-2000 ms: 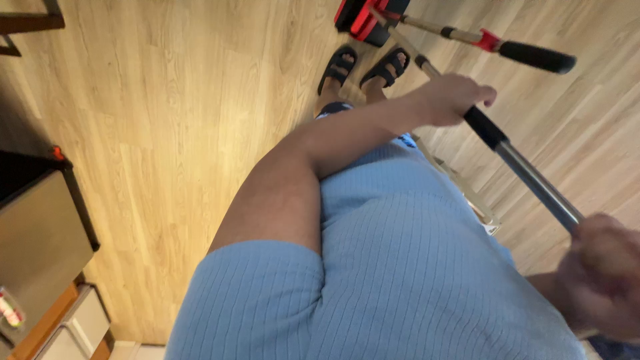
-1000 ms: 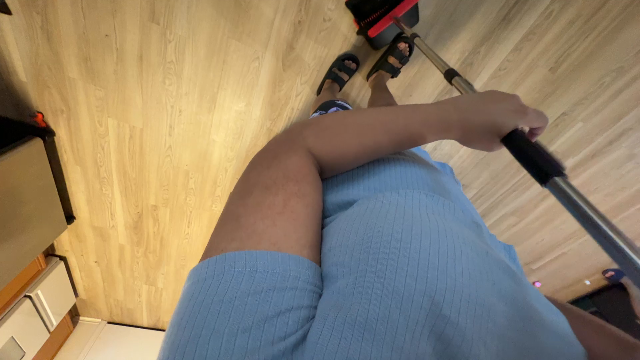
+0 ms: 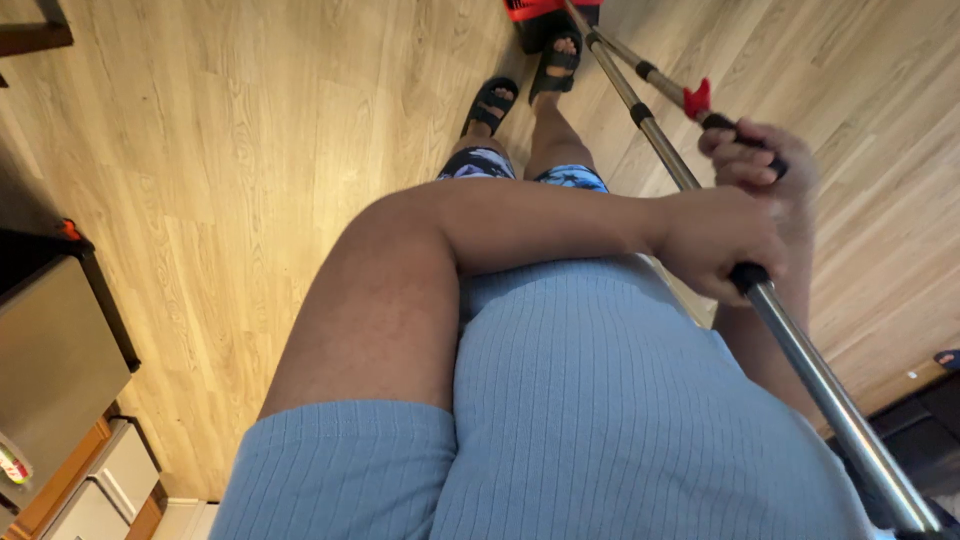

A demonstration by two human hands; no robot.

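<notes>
My left hand reaches across my body, closed around the black sleeve of a long telescopic metal pole. The pole slants from the lower right up to a red and black head, apparently a broom and dustpan, cut off by the top edge. Just beyond it, my right hand is closed on the black end grip of a second, shorter pole with a red clip. Both poles converge near the red and black head.
My sandalled feet stand on the wood-look floor, close to the head. On the left are a metallic-fronted appliance or cabinet and pale drawers. A dark piece of furniture is at the lower right.
Two seconds ago my right hand was near the lower right, on the long pole, and the second pole's grip was free. Now my right hand grips that second pole.
</notes>
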